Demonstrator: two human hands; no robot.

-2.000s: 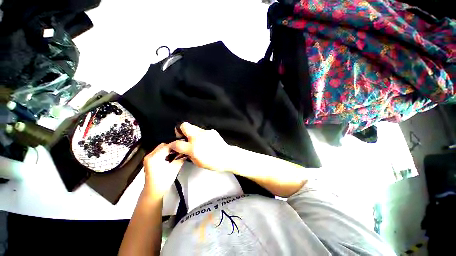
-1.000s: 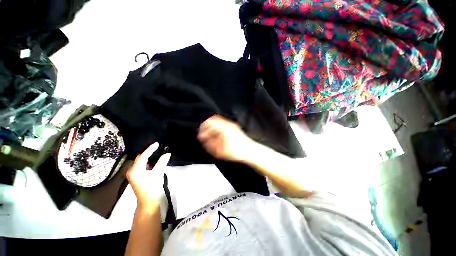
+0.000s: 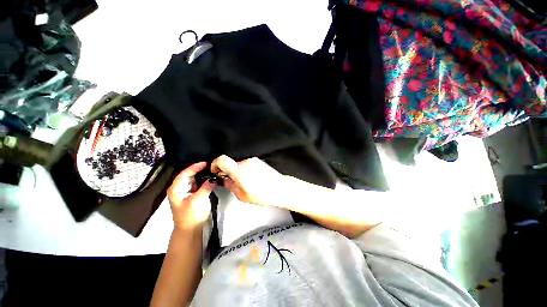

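A black garment [image 3: 240,102] lies spread on the white table, with a dark hook at its neck. My left hand [image 3: 191,198] pinches the garment's near edge between thumb and fingers. My right hand [image 3: 249,180] is beside it, almost touching, with its fingertips closed on the same edge. A small dark piece shows between the fingertips; needle and thread cannot be made out. A narrow black strap hangs below the hands. The white oval dish [image 3: 120,151] of small dark round pieces is to the left, with a red-and-white slim tool [image 3: 96,135] in it.
Floral garments [image 3: 444,72] are piled at the right. Clear plastic bags [image 3: 45,96] and dark garments lie at the upper left. A brown-olive flat item [image 3: 135,213] and a flat black rectangle [image 3: 72,198] are under and beside the dish. A thread cone [image 3: 27,150] is at the left edge.
One second ago my hands were apart, my right hand blurred over the garment and my left hand's fingers spread. Now both hands have come together at the garment's near edge.
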